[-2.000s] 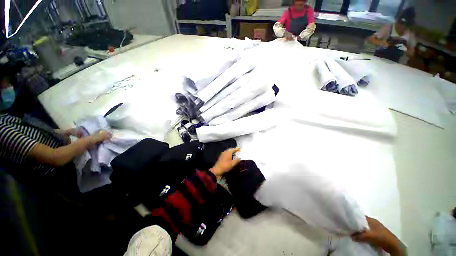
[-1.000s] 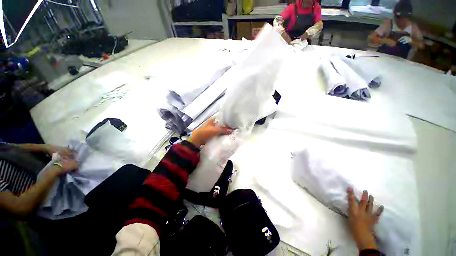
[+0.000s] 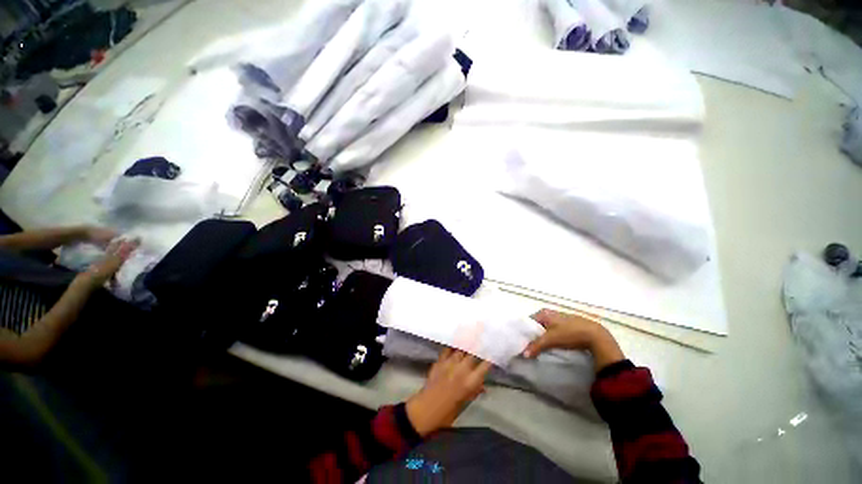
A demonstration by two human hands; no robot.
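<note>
My left hand point(image 3: 452, 386) and my right hand point(image 3: 564, 335) are on a white rolled or folded paper point(image 3: 444, 313) near the table's front edge. My left fingers lie at its lower edge, my right fingers grip its right end. A greyish paper bundle point(image 3: 529, 375) lies under it. The left end of the paper touches a small black bag point(image 3: 352, 331). Several more black bags with small white logos point(image 3: 437, 257) lie to the left and behind. A loose paper bundle point(image 3: 610, 217) lies on the flat paper sheets point(image 3: 586, 146).
Rolled white bundles point(image 3: 378, 90) with dark ends lie at the back left. More rolls point(image 3: 591, 24) lie at the back. A clear plastic bag point(image 3: 824, 321) lies at the right edge. Another person's hands point(image 3: 104, 260) handle crumpled paper at the left.
My left hand has come back from the raised sheet to the paper in front of me. My right hand has left the bundle on the flat sheets and moved left to this paper. The view has tilted down.
</note>
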